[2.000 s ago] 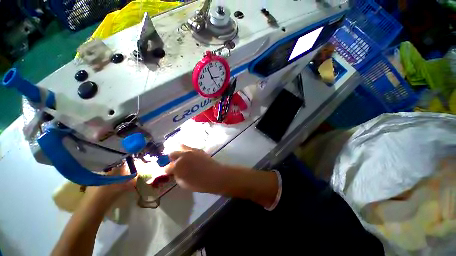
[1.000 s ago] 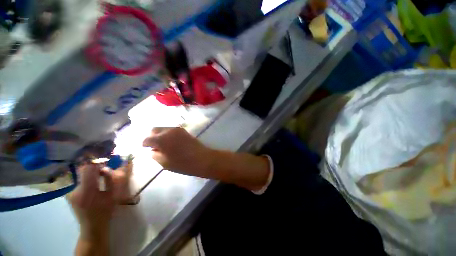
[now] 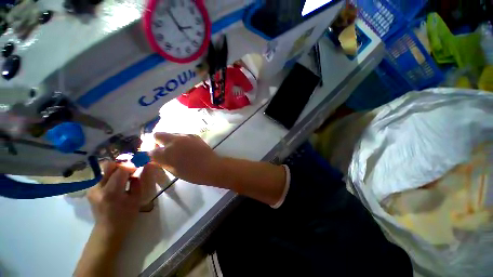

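Note:
The white sewing machine head (image 3: 124, 76) with blue stripe stands across the left and top. A small blue guard (image 3: 140, 158) shows at the brightly lit needle area. My left hand (image 3: 116, 195) is just left of and below the guard, fingers bent together. My right hand (image 3: 186, 157) lies right of the guard, its fingertips close to the needle area. Glare and the fingers hide whatever lies between them, so I cannot tell if either hand grips a piece. A blue curved cover (image 3: 48, 188) is at the left. A blue knob (image 3: 66, 136) is on the head.
A pink-rimmed clock (image 3: 177, 28) and black snips (image 3: 217, 73) are at the machine's front. A red and white fabric item (image 3: 232, 89) is behind the snips. A black phone (image 3: 292, 96) lies on the table. A white sack (image 3: 400, 140) and blue crates (image 3: 411, 54) are at right.
The view has shifted closer to the machine. The dark red and pale workpiece seen earlier between the hands no longer shows. Since one second ago, my right hand has moved nearer the blue guard.

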